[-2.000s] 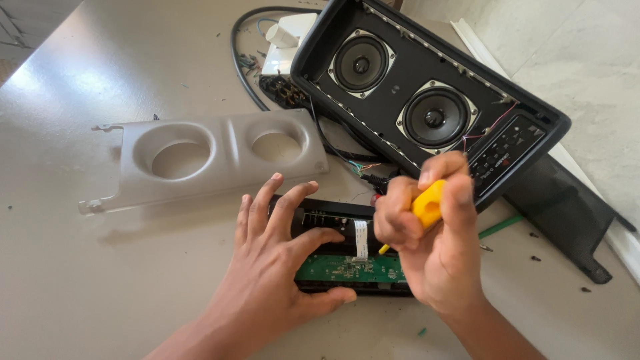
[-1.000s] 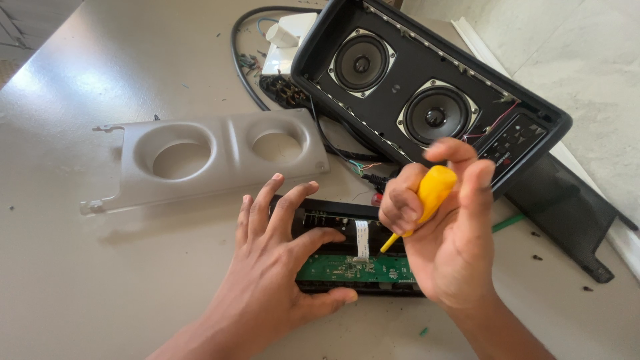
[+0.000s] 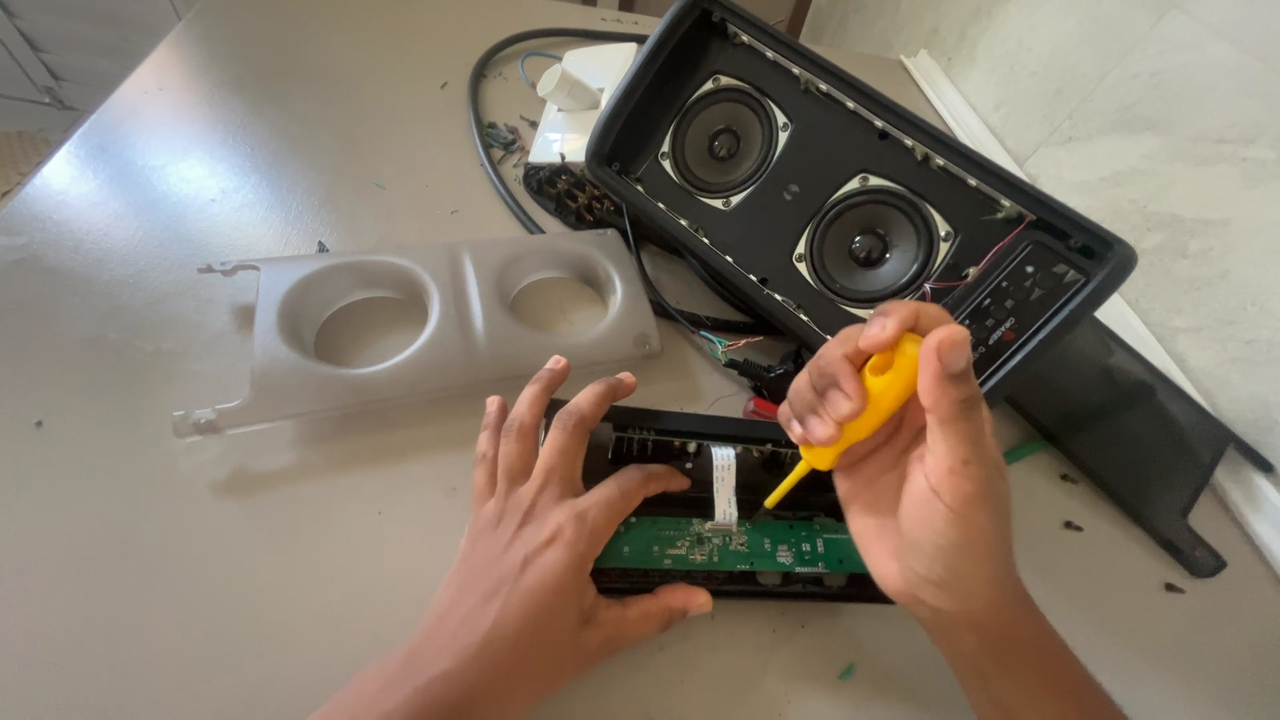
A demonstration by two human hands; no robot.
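Note:
My right hand [image 3: 930,480] grips a yellow screwdriver [image 3: 865,410] by its handle. The shaft points down and left, its tip at the upper edge of a green circuit board [image 3: 790,545], just right of a white ribbon cable [image 3: 723,485]; whether it touches cannot be told. The board lies in a long black plastic housing [image 3: 650,420]. My left hand [image 3: 560,530] spans the housing's left end, thumb at the lower edge and fingers spread over the top, steadying or resting on it. Part of the board's right end is hidden by my right hand.
A black speaker cabinet [image 3: 790,190] with two speaker drivers lies behind at the right, a black panel [image 3: 1110,430] beside it. A translucent plastic panel [image 3: 460,350] with two round openings lies at left. Black cable [image 3: 475,110], a white device [image 3: 590,90] and loose screws [image 3: 1072,525] are around.
The right hand with the yellow screwdriver moved slightly between frames, and its fingers shifted on the handle. The left hand stays on the housing.

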